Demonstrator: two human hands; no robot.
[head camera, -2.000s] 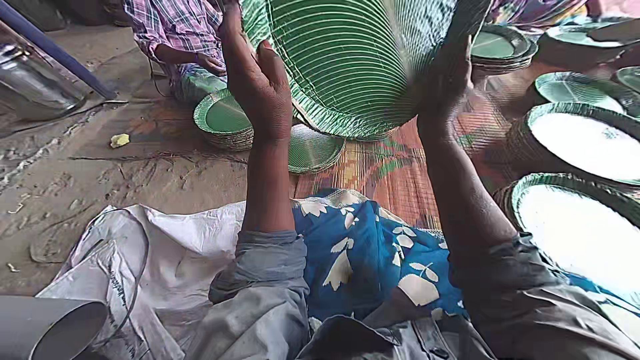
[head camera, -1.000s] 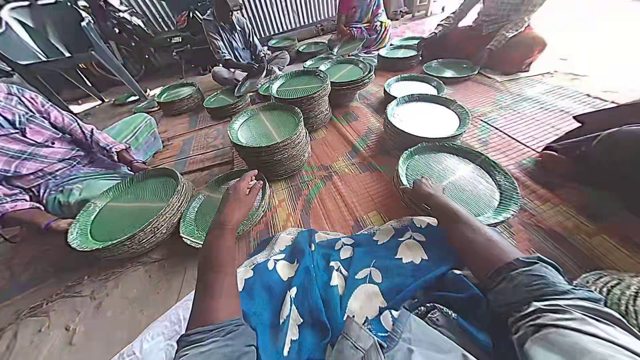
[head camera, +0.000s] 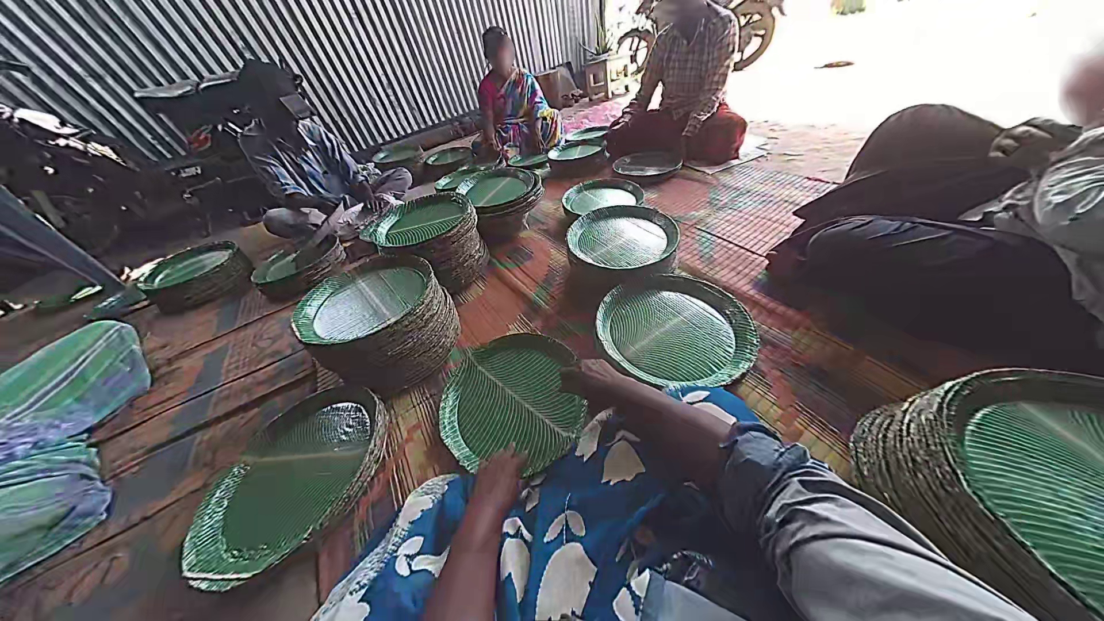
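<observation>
A green leaf-patterned plate (head camera: 513, 401) is held between my two hands, tilted just above the blue floral cloth (head camera: 561, 552) over my lap. My left hand (head camera: 500, 474) grips its near edge, and my right hand (head camera: 591, 381) has hold of its right edge; the fingers are partly hidden. Left of my left hand lies a low stack of like plates (head camera: 297, 483). A taller plate stack (head camera: 371, 319) stands beyond the held plate. To the right of my right hand another green plate (head camera: 677, 332) rests on the woven mat (head camera: 716, 237).
A large plate stack (head camera: 992, 483) stands at the near right. More stacks (head camera: 448, 237) reach back along the mat. Several people sit around it, one person's dark-clothed legs (head camera: 914, 259) at the right. A corrugated metal wall (head camera: 371, 60) and parked motorcycles (head camera: 216, 129) are behind.
The view has swung up and right. One second ago my hands were apart over two different stacks; now both are at one plate. Two seconds ago they held a plate up high.
</observation>
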